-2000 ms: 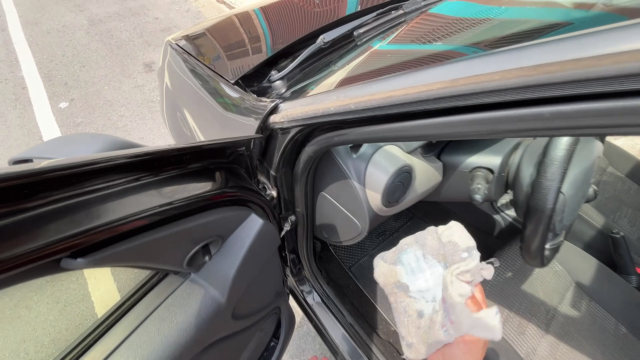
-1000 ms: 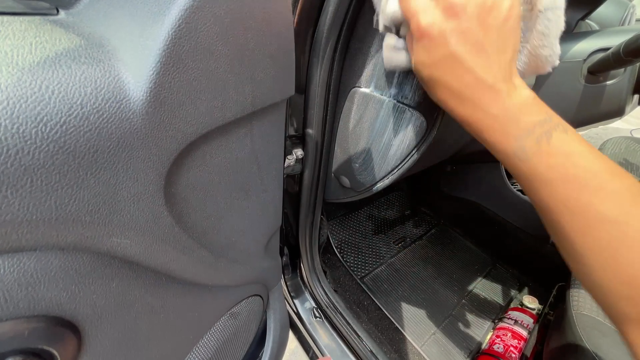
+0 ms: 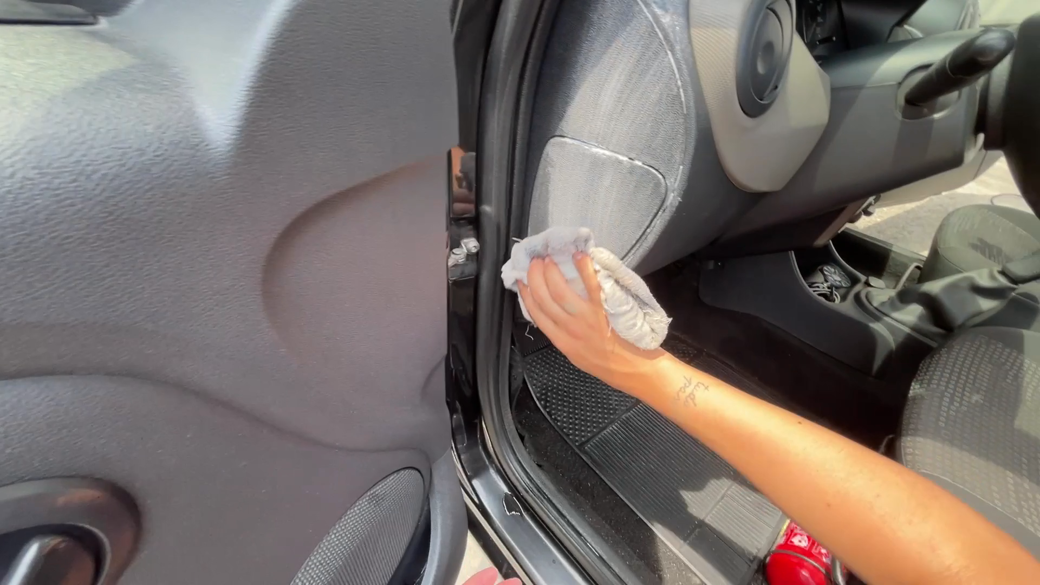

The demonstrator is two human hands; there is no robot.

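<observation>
My right hand (image 3: 573,313) presses a crumpled whitish cloth (image 3: 630,301) against the lower edge of the dashboard's side panel (image 3: 601,191), its fingers spread over the cloth. Whitish streaks mark the grey plastic of this panel, around the seam of its cover and above it. A round air vent (image 3: 765,57) lies up and to the right of the cloth. Only a bit of my left hand (image 3: 490,577) shows at the bottom edge, by the door sill; what it holds or touches is hidden.
The open car door (image 3: 203,244) fills the left side, with a speaker grille (image 3: 370,532) low on it. A rubber floor mat (image 3: 650,463) lies below my arm. A red fire extinguisher (image 3: 800,556) is near the seat (image 3: 975,414). The steering column stalk (image 3: 959,67) juts out at upper right.
My right hand has moved down the side panel with the cloth, from above the panel's cover to its lower edge. The view moved in closer to the footwell since the first frame.
</observation>
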